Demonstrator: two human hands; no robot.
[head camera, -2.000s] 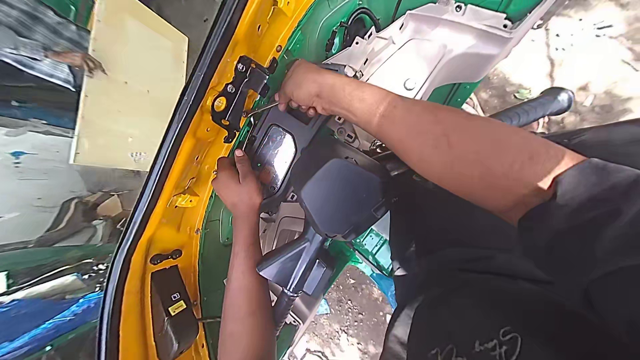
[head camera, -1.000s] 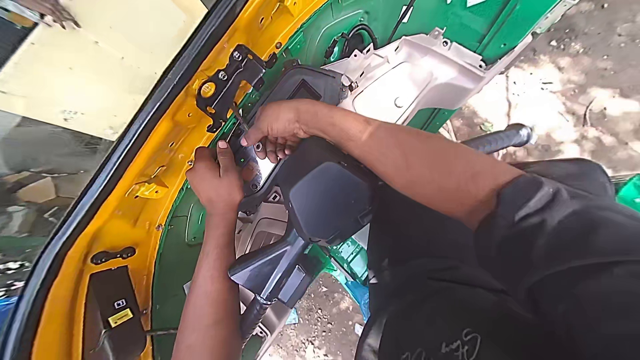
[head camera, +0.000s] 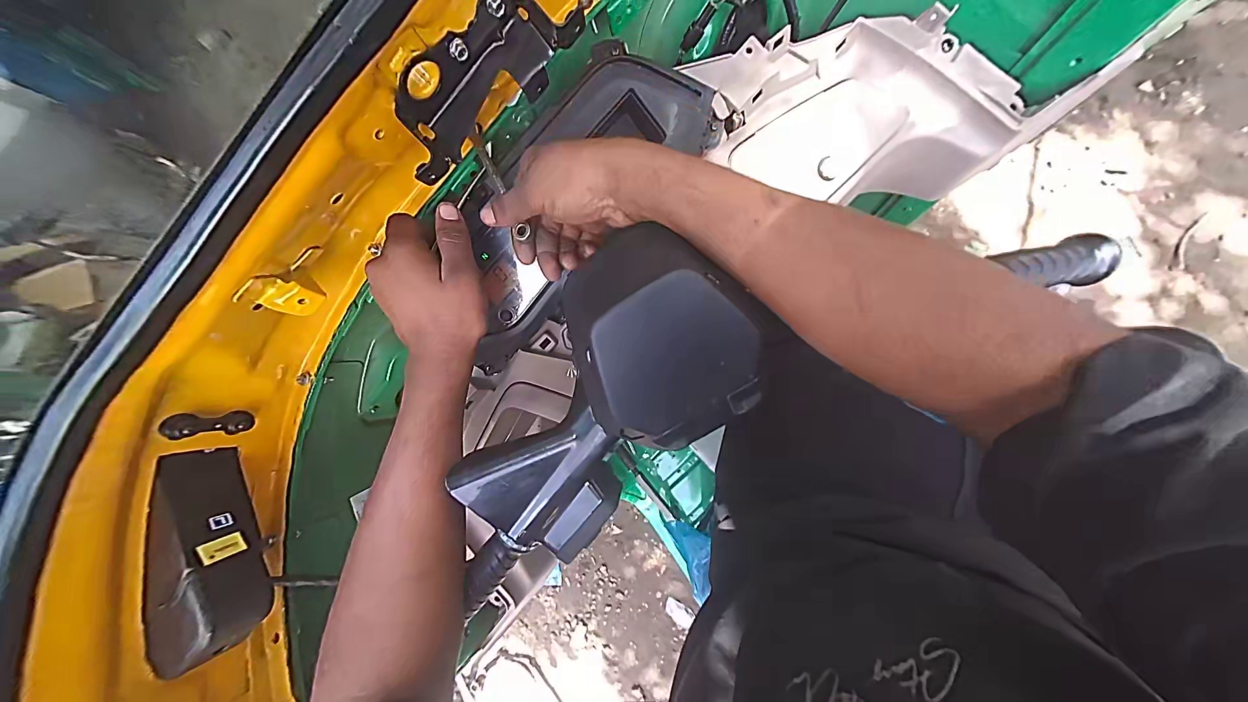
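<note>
My right hand (head camera: 565, 200) is closed around a slim metal tool (head camera: 490, 168), whose tip points at the gap below the black metal bracket (head camera: 478, 83). A small ring-shaped metal end (head camera: 523, 231) shows by its fingers. Partly covered by that hand is the instrument cluster (head camera: 529, 278) with a lit green indicator. My left hand (head camera: 427, 278) rests at the cluster's outer edge beside the yellow frame, thumb raised and fingers curled; what its fingertips touch is hidden. Just below my right wrist is a black handlebar housing (head camera: 673, 351).
The yellow windshield frame (head camera: 224, 341) of a vehicle curves down the left side and carries a black wiper motor cover (head camera: 207, 565). Pale plastic dash trim (head camera: 858, 117) lies at upper right over green body panels (head camera: 1082, 44). A handlebar grip (head camera: 1068, 261) sticks out at right.
From two seconds ago, my right hand has moved off the bracket side down over the cluster. My left hand stays at the cluster's edge. The view has shifted somewhat.
</note>
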